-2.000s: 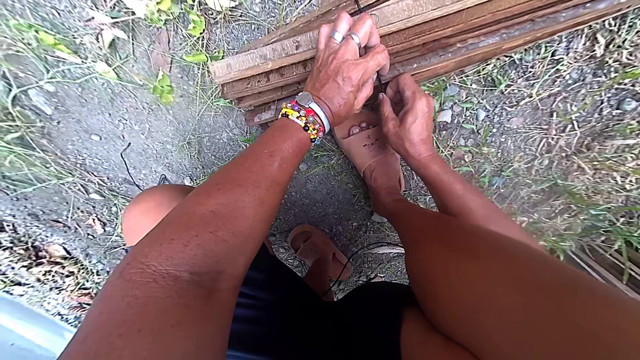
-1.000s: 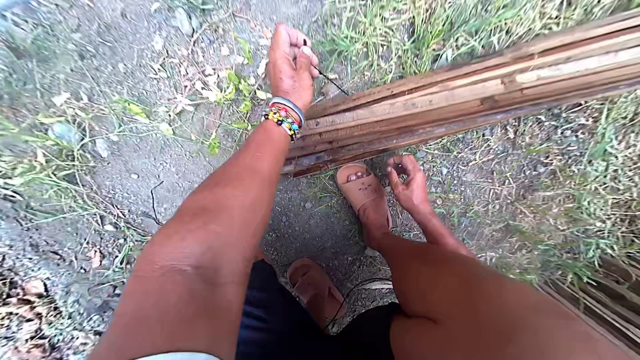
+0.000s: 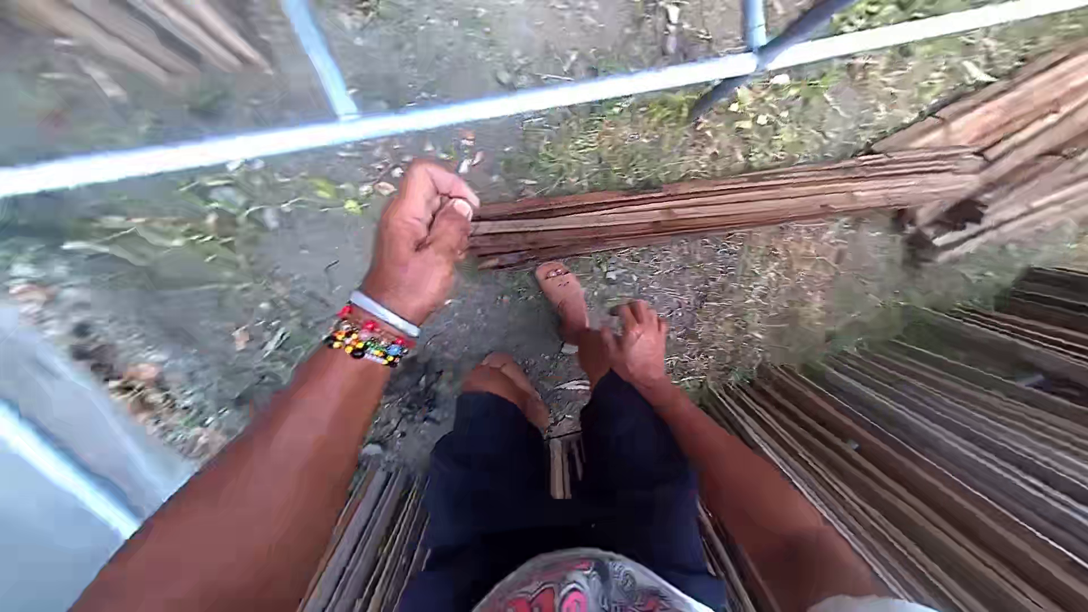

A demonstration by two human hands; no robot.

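My left hand (image 3: 421,242), with a pale band and beaded bracelets at the wrist, is curled closed over the left end of a bundle of thin wooden strips (image 3: 714,204). No object shows in its fingers, though their inner side is partly hidden. Whether the hand touches the bundle is unclear. My right hand (image 3: 642,344) is lower, beside my right lower leg, its fingers loosely bent and apart, with nothing visible in them. The bundle lies on the ground just beyond my sandalled right foot (image 3: 563,293).
A light blue metal rail (image 3: 544,100) crosses the upper view. More wooden strips (image 3: 1020,144) lie at the bundle's right end. Large stacks of strips (image 3: 858,442) fill the lower right, and others (image 3: 370,544) show at lower left. Grass and stones cover the ground.
Both hands were together at the bundle two seconds ago; they are now apart. One second ago my left hand held a thin dark strand, which is not visible now. The view has shifted widely.
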